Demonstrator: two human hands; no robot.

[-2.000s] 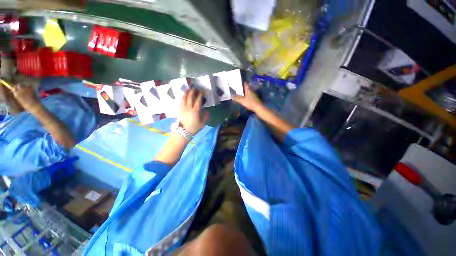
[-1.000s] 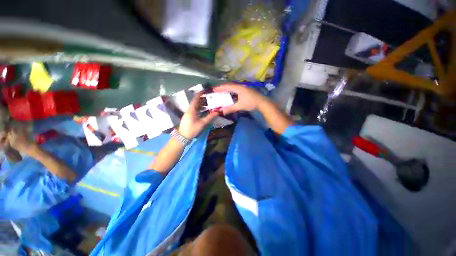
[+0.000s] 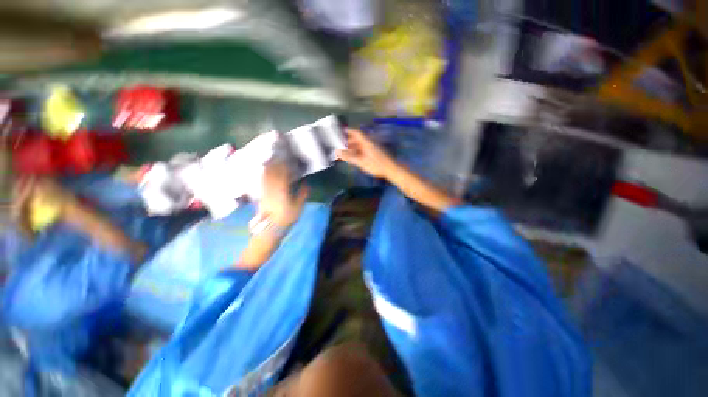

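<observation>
The frame is blurred. Several small white retail boxes (image 3: 210,181) stand in a slanting row along the near edge of the green-topped workbench (image 3: 225,116). My left hand (image 3: 281,198) is over the middle of the row, with its fingers on the boxes. Its exact grip is blurred. My right hand (image 3: 368,155) is at the row's right end, its fingertips against the end box (image 3: 329,138). Whether its fingers close on that box cannot be made out.
Red packs (image 3: 74,152) and a yellow item (image 3: 62,112) lie on the bench at left, beside another person in a blue smock (image 3: 66,267). A blue-rimmed bin with yellow material (image 3: 400,70) is ahead. Machine frames and a red-handled tool (image 3: 636,194) are at right.
One second ago both hands were together around one box turned label side up. Now my hands are apart, the left back over the row and the right at its end.
</observation>
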